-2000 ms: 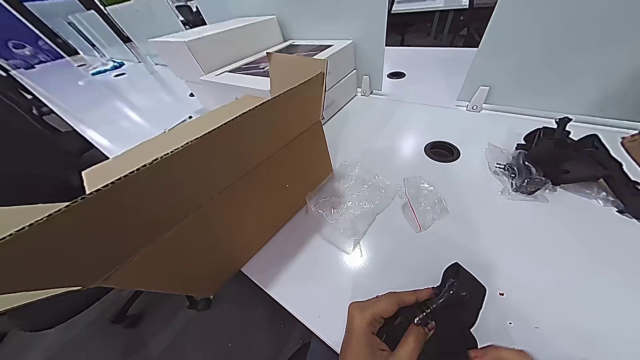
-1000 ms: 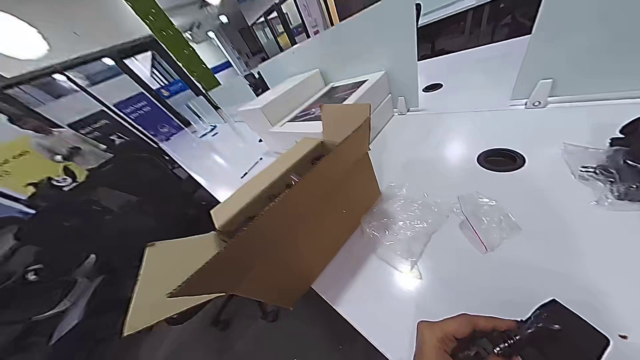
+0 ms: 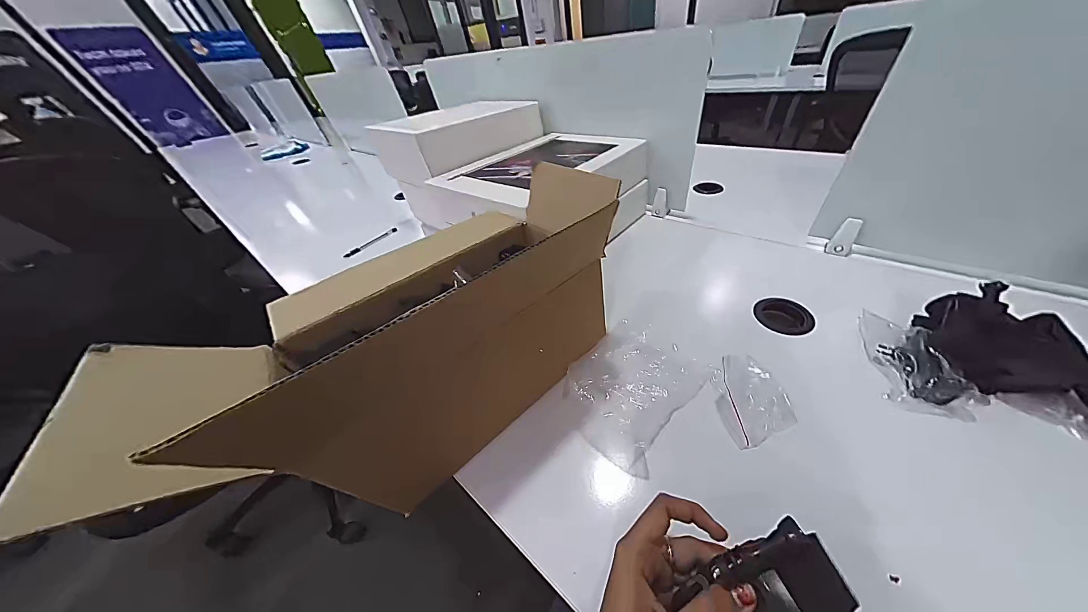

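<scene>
At the bottom of the head view, my left hand (image 3: 667,557) holds a black device (image 3: 807,565) with a short jointed mount, its fingers curled around the mount part. My right hand is not in view. Ahead of the hand, a crumpled clear plastic bag (image 3: 633,387) and a small zip bag (image 3: 752,404) with a red line lie on the white desk (image 3: 705,484). Farther right is a clear bag with black parts (image 3: 922,365), touching a black fabric item (image 3: 1011,344).
An open cardboard box (image 3: 459,391) stands at the desk's left edge, flaps spread, dark items inside. Behind it are white boxes (image 3: 467,127) and a pen (image 3: 371,243). Frosted partitions (image 3: 586,93) line the back, near a round cable grommet (image 3: 784,315). A chair base (image 3: 331,518) shows below.
The view has swung left and then partly back. A hand part seen at the bottom right two seconds ago, beside the black device, is out of view now. The left hand still holds the device.
</scene>
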